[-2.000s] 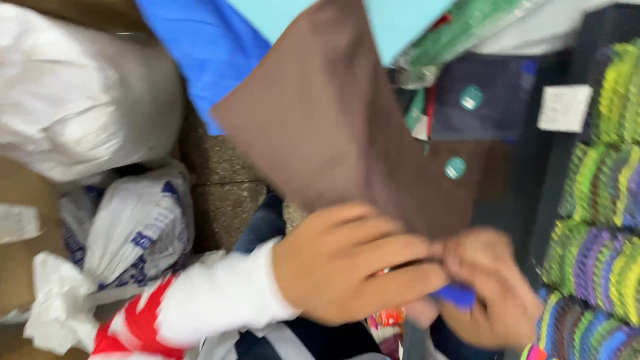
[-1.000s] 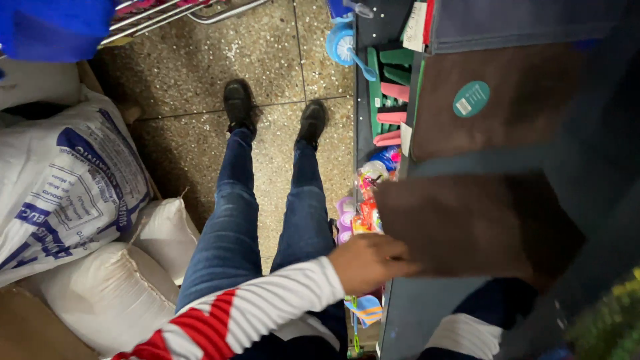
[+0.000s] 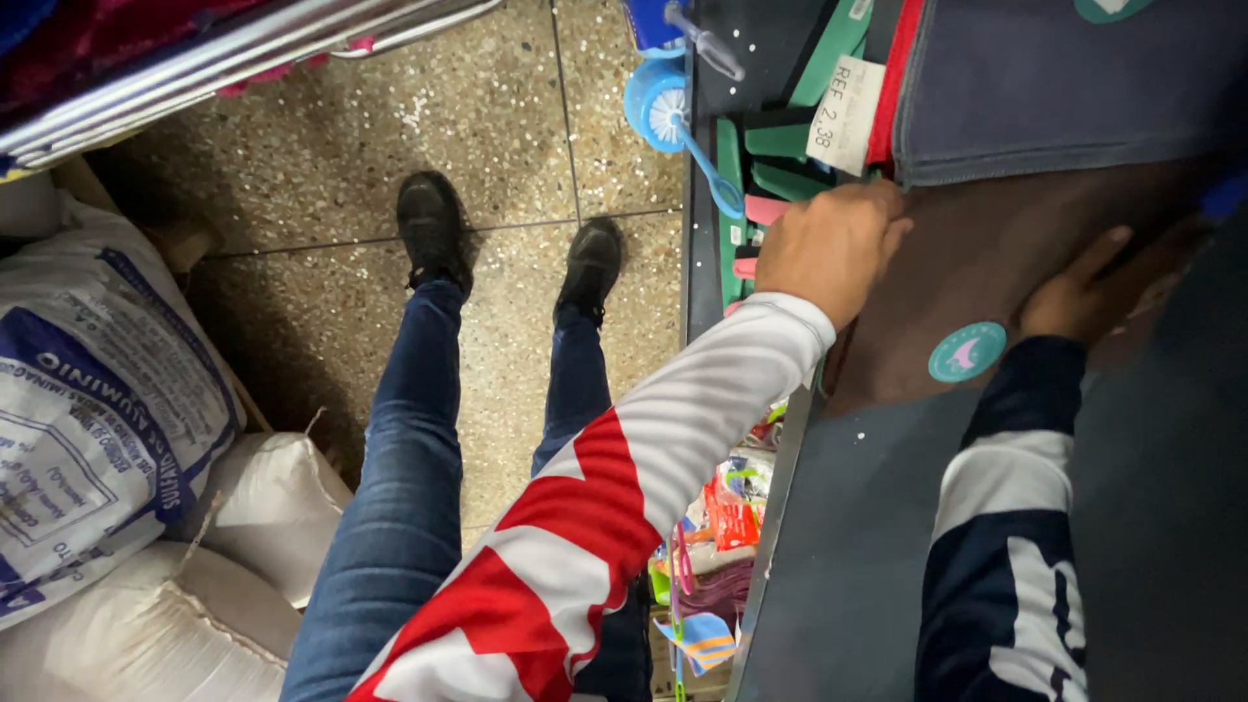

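Folded brown cloth (image 3: pixel 936 283) with a round teal sticker (image 3: pixel 966 352) lies on a dark shelf (image 3: pixel 877 546) at the right. My left hand (image 3: pixel 829 244) is at the cloth's left edge, its fingers curled near the corner beside a paper tag; whether they grip the fabric is unclear. Flat on the cloth's right part rests my right hand (image 3: pixel 1082 288), fingers spread and partly in shadow. Above them a folded dark grey cloth (image 3: pixel 1063 88) with a red edge overlaps the brown one.
Green and pink brush-like items (image 3: pixel 770 210) and a blue toilet brush (image 3: pixel 673 117) sit along the shelf's left side. Packaged goods (image 3: pixel 731 507) are lower down. White sacks (image 3: pixel 107 409) stand at the left, beneath a metal rack (image 3: pixel 244 68). Speckled tile floor (image 3: pixel 517 146) lies between.
The brown cloth was held up in my hands two seconds ago and was low over the shelf one second ago. Now both hands are at the brown cloth on the shelf. The view has swung down.
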